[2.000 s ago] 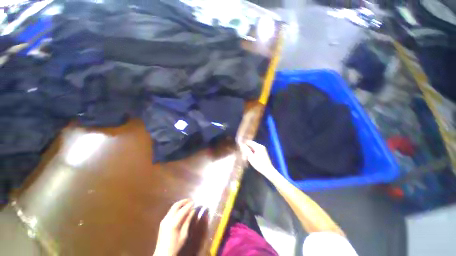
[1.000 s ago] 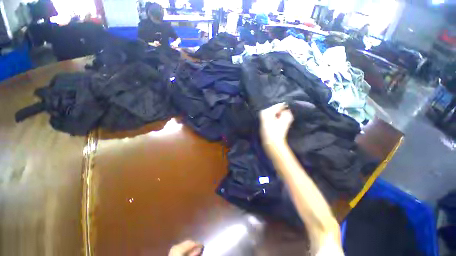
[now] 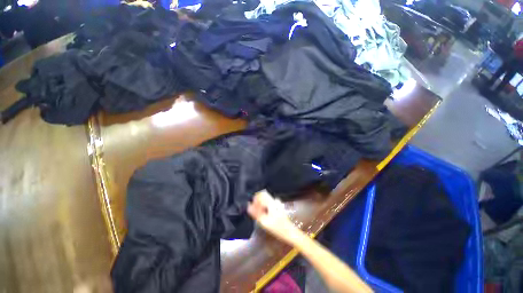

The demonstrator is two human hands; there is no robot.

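A large dark garment (image 3: 172, 194) lies spread over the near part of the brown table, with shiny folds, and runs off the bottom of the picture. My right hand (image 3: 265, 210) is at its right edge, fingers closed and seemingly pinching the cloth; the hand is blurred and its fingertips are partly hidden. No snips can be made out. My left hand is not clearly visible. Another dark garment part (image 3: 304, 157) with a small white mark lies just beyond my right hand.
Dark garments (image 3: 132, 74) are heaped across the far side of the table (image 3: 46, 189). Pale green cloth (image 3: 375, 43) lies at the far right. A blue bin (image 3: 475, 229) holding dark cloth stands below the table's yellow right edge. A magenta apron shows at the bottom.
A dark garment now covers near table surface that was bare. My right hand has come back from the pile toward me. My left hand has left the bottom centre.
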